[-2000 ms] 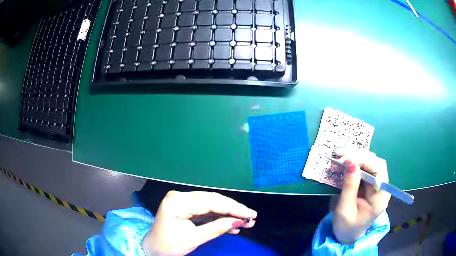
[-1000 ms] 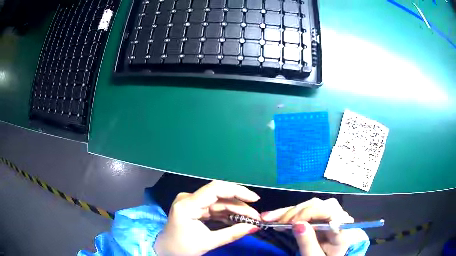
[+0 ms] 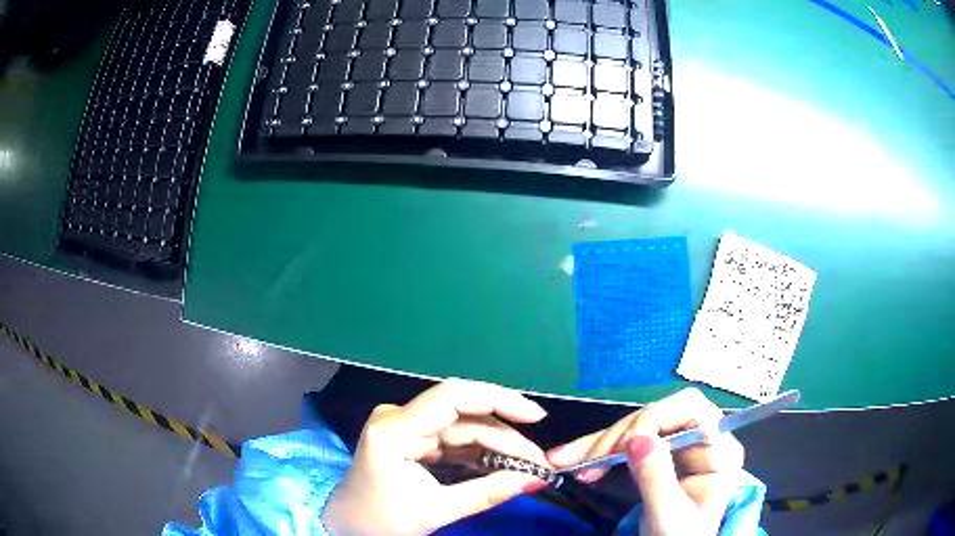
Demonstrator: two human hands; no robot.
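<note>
My left hand (image 3: 429, 461) holds a small dark ridged component (image 3: 515, 467) with silvery repeating rings between thumb and fingers, just below the bench edge. My right hand (image 3: 670, 461) holds slim silvery tweezers (image 3: 686, 438), their pale rear end pointing up and right. The tweezer tips are at the right end of the component; whether they grip a tiny piece cannot be told. A blue dotted sheet (image 3: 633, 312) lies on the green bench near its front edge. A white sheet with black marks (image 3: 750, 314) lies just right of it.
A large black blister tray (image 3: 450, 162) lies ahead at the top centre. A second black tray (image 3: 136, 157) with a white label (image 3: 220, 42) is at the left. A thin pale tool (image 3: 885, 31) lies at the far right. Striped tape (image 3: 115, 410) marks the floor.
My right hand has come from the white sheet to the component with the tweezers. Over the last second the tweezers' rear end has tilted upward. The view has shifted slightly left since the first frame.
</note>
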